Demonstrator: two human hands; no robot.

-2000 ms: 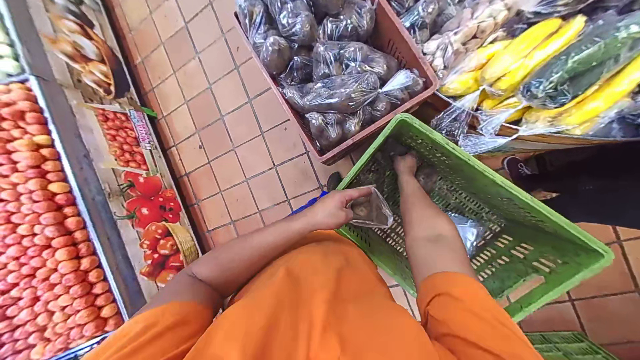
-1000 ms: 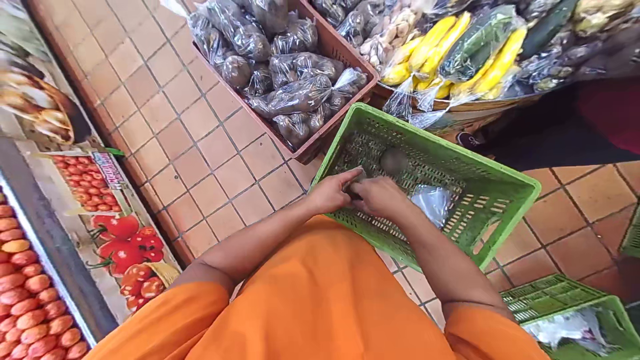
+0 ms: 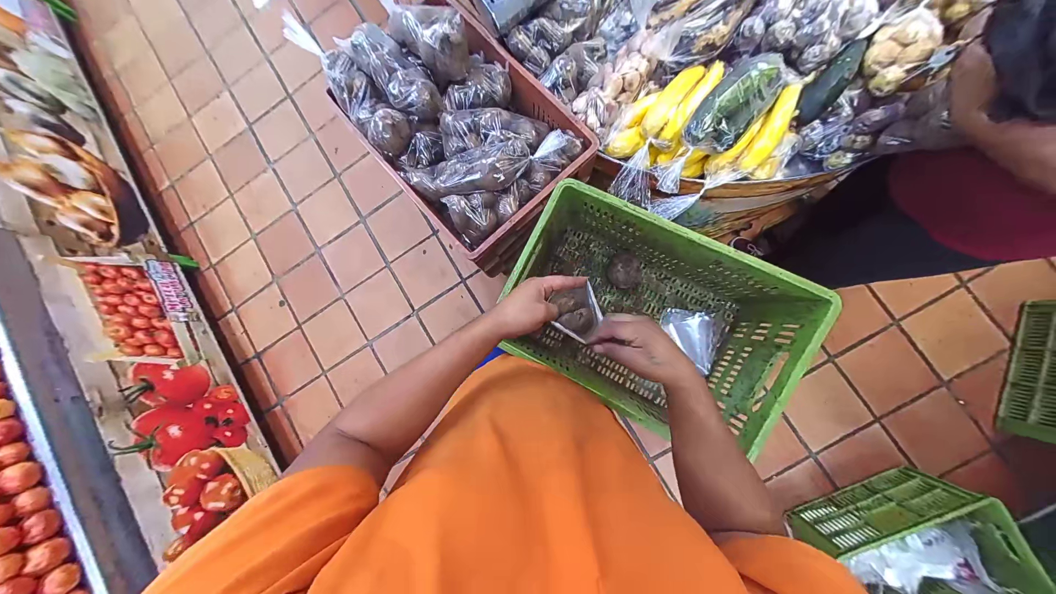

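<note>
Between my hands, over the near left end of a green plastic crate (image 3: pixel 813 326), is a clear plastic bag (image 3: pixel 575 312) with dark, round root vegetables, probably beets, inside. My left hand (image 3: pixel 532 307) grips the bag's left rim, and the fingers of my right hand (image 3: pixel 639 345) pinch its right edge. One loose dark root vegetable (image 3: pixel 624 270) lies on the crate's floor beyond the bag. Right of it, in the same crate, rests a stack of clear plastic bags (image 3: pixel 691 337).
A reddish-brown crate (image 3: pixel 569 161) of bagged dark vegetables stands ahead. Beside it, a display holds bagged yellow squash (image 3: pixel 681 103) and garlic. Another person's arm (image 3: pixel 986 115) is at upper right. Green crates (image 3: pixel 907 503) stand at lower right; a tomato stand (image 3: pixel 37 528) is left.
My right hand was down inside the crate two seconds ago and is now at the bag's edge. The bag is held open between both hands. The view has shifted.
</note>
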